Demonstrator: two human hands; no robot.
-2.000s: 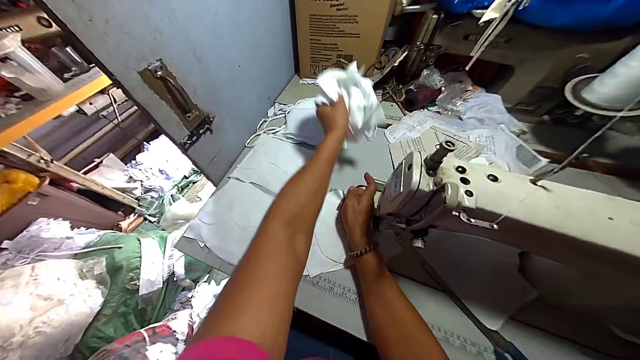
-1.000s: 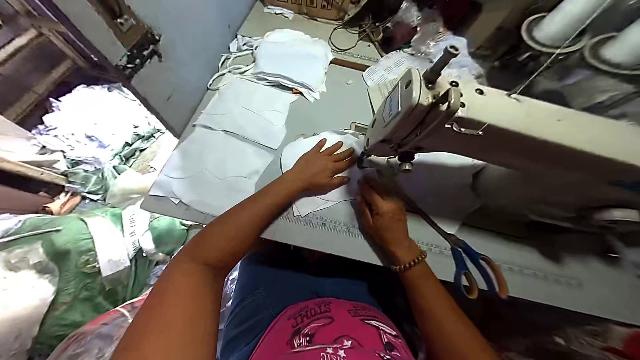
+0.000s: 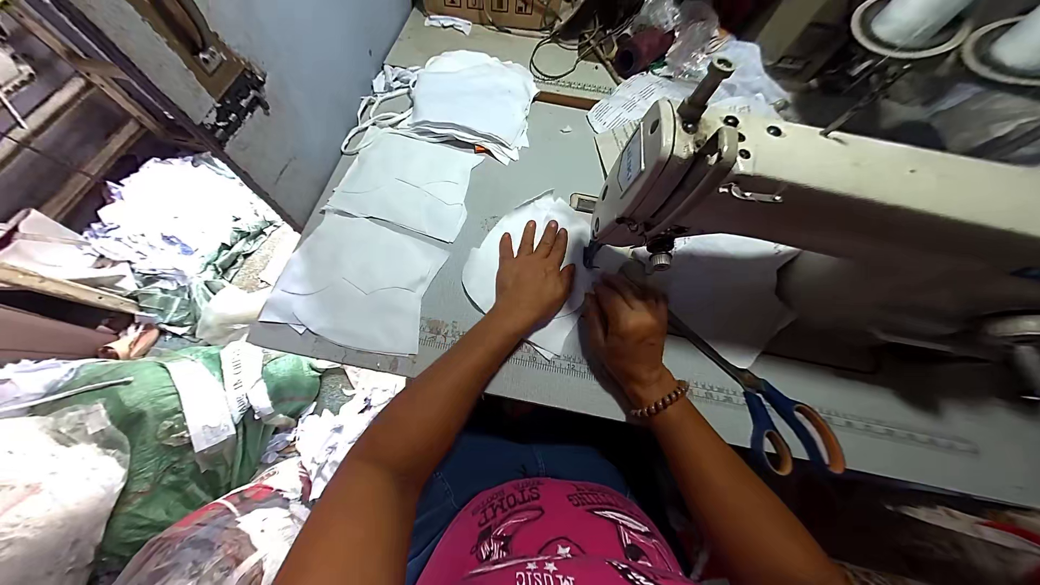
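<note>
My left hand (image 3: 535, 280) lies flat, fingers slightly apart, on a white fabric piece (image 3: 491, 252) with a curved edge. That fabric reaches under the needle area of the sewing machine (image 3: 861, 183). Close to the presser foot, my right hand (image 3: 630, 325) has its fingers bent at the fabric's right edge; whether it pinches the cloth is unclear. Scissors with blue and orange handles (image 3: 764, 398) rest to the right of my right hand, handles over the table's front edge. Another white fabric piece (image 3: 715, 284) lies under the machine arm.
White marked fabric pieces (image 3: 357, 280) lie at the table's left, with a fabric stack (image 3: 471, 101) and white cord (image 3: 370, 122) behind. Thread cones (image 3: 914, 20) stand at the back right. A green sack (image 3: 162, 431) and fabric scraps lie on the floor at left.
My left hand has come back from the far stack, where it held bunched white fabric, onto the fabric at the machine. Since one second ago both hands have stayed nearly in place.
</note>
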